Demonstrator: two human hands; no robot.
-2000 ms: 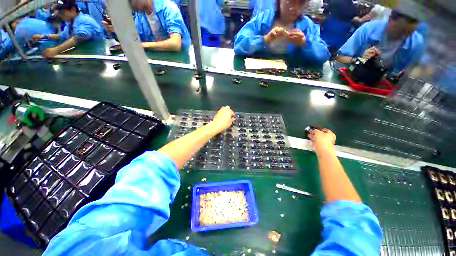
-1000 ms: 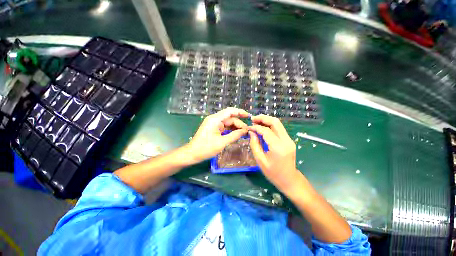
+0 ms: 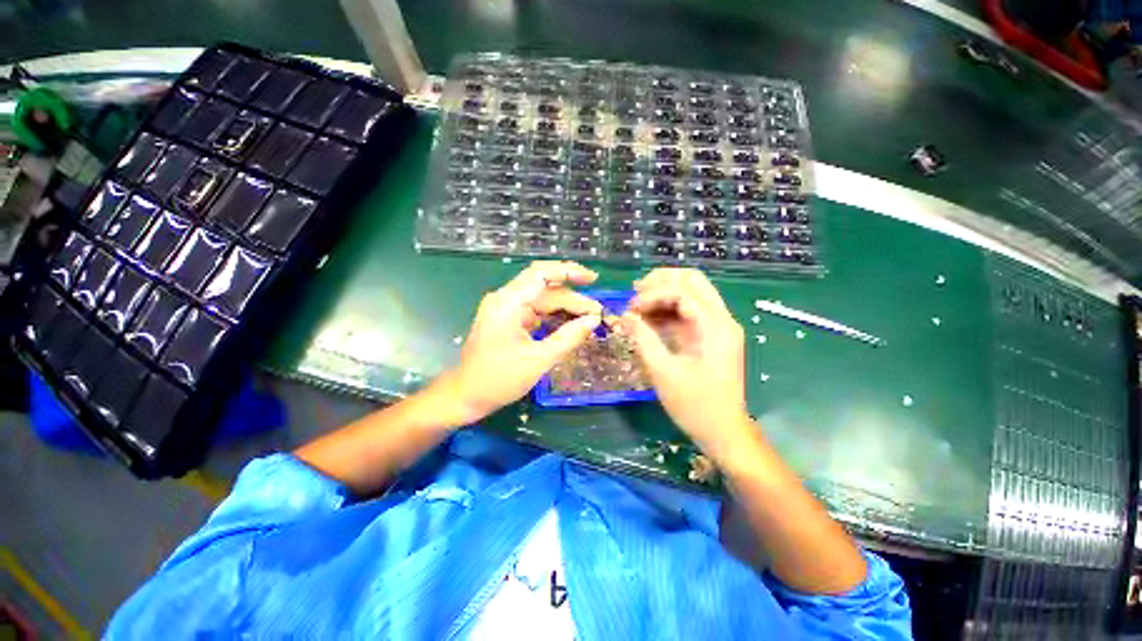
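My left hand (image 3: 520,338) and my right hand (image 3: 686,351) are raised close together over the blue parts box (image 3: 595,399). Thumb and fingertips of each hand are pinched near each other. A tiny dark part (image 3: 610,324) seems to show between the fingertips, but it is too small and blurred to name or to tell which hand grips it. The box holds a heap of small tan bits (image 3: 595,361), and both hands partly cover it. The clear component tray (image 3: 432,188) with rows of small dark parts lies behind the box.
A glossy black case tray (image 3: 138,319) slants at the left. Pale tweezers (image 3: 820,322) lie right of the box among scattered bits. Clear ribbed trays (image 3: 1058,438) lie at right. A conveyor with a pale rail (image 3: 927,215) curves behind, below a metal post (image 3: 386,44).
Both arms have come back from the clear tray and the conveyor edge, and the hands have met over the box. Since one second ago the fingertips have parted slightly. The view has tilted down.
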